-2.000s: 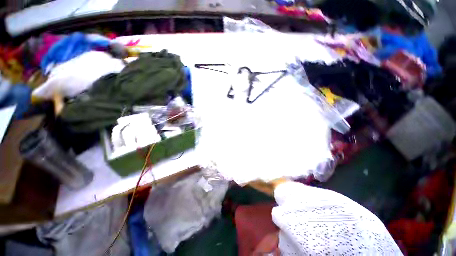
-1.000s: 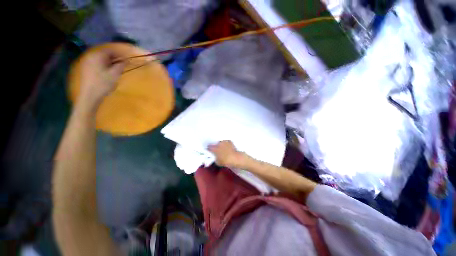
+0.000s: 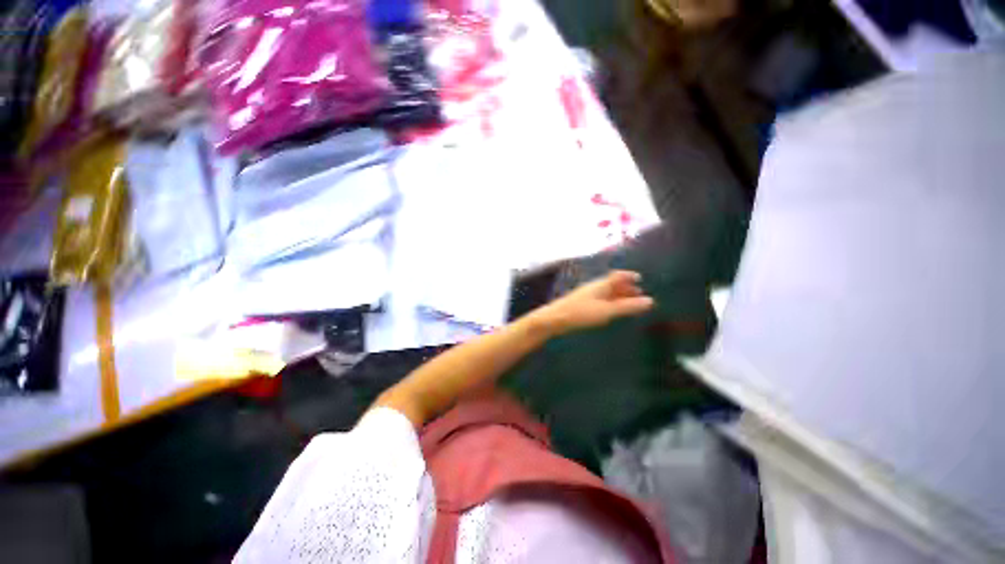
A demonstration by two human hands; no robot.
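My left hand (image 3: 612, 300) is empty, reaching out from the lower left over the dark green floor between two work surfaces. Its fingers are slightly apart. It is just off the table's right corner and touches nothing visible. My right hand is out of the picture. Nearest on the white table (image 3: 154, 331) lie a pale blue-grey stack, apparently mailing bags (image 3: 314, 209), and white sheets or packs (image 3: 446, 226). A magenta bagged garment (image 3: 292, 66) lies behind them.
A large pale, layered stack (image 3: 871, 264) fills the right side. Mustard bagged clothing (image 3: 90, 215) and a black bagged item (image 3: 28, 331) lie at the left. A crumpled grey plastic bag (image 3: 689, 485) sits low at the lower right.
The view has swung away from the orange stool and hanger to the bagged-clothing table. The white folded item and the thin cord my hands held are out of view. My right hand has left the picture.
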